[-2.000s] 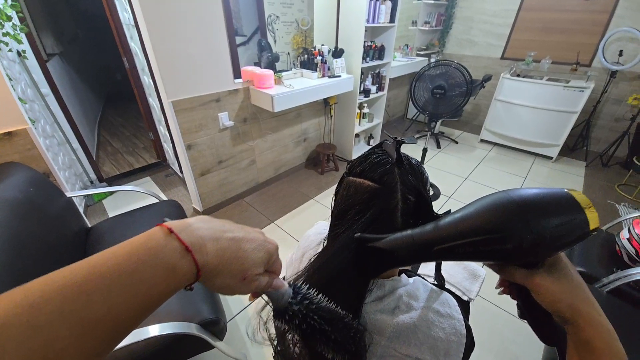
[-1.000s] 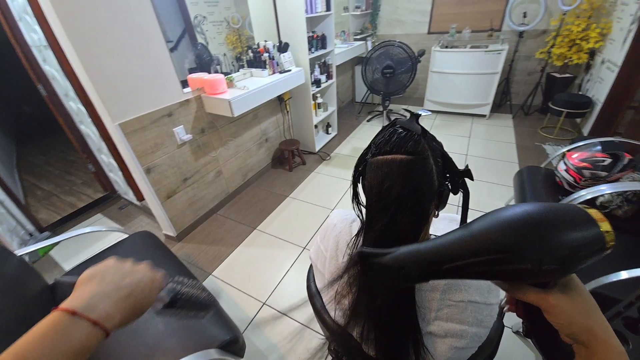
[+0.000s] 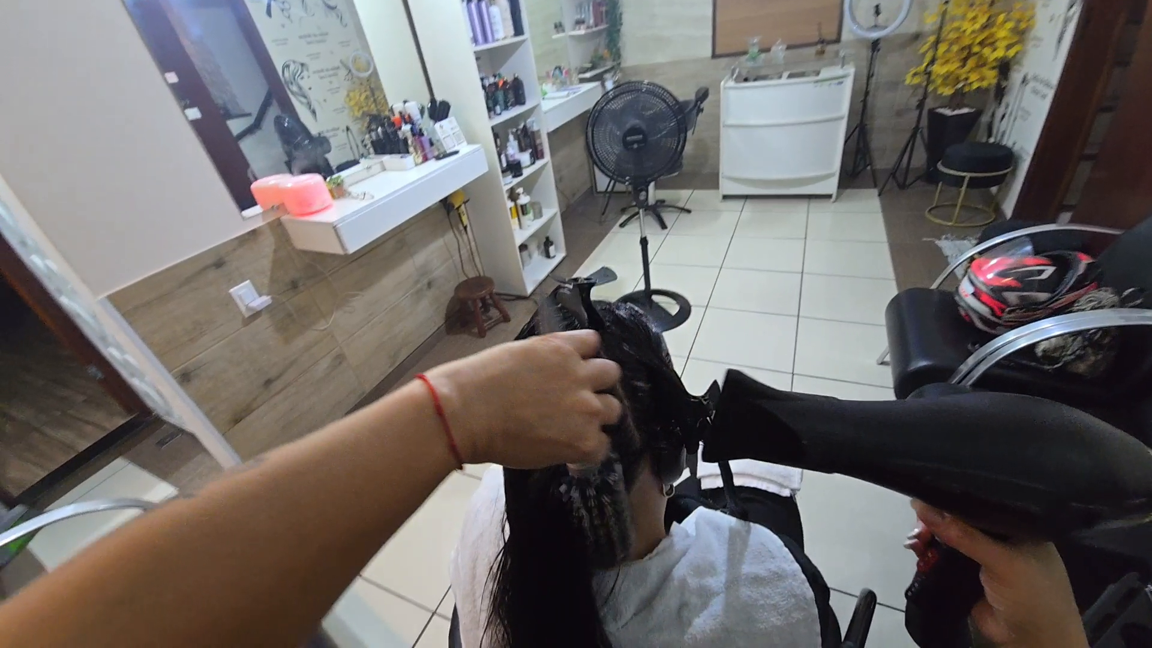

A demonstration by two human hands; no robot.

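Note:
My left hand [image 3: 540, 400], with a red cord at the wrist, holds a round bristle hairbrush [image 3: 598, 513] against the long dark hair [image 3: 544, 558] of a seated person. The brush hangs downward beside the neck, partly covered by hair. My right hand [image 3: 999, 567] grips the handle of a black hair dryer [image 3: 936, 450], whose nozzle points left at the side of the head, close to the clipped hair. A black hair clip [image 3: 585, 301] holds hair on top of the head. A white towel [image 3: 711, 576] covers the person's shoulders.
Ahead stands a black pedestal fan [image 3: 636, 135]. To the left are a white wall shelf [image 3: 387, 202] with bottles and brushes, a bottle rack [image 3: 504, 117] and a small wooden stool [image 3: 480, 301]. On the right, a helmet [image 3: 1026, 288] lies on a black salon chair [image 3: 927, 337].
My left hand has moved from the lower left, away from the hair, up to the head, and the brush is at the hair again. The dryer nozzle now sits right of the head.

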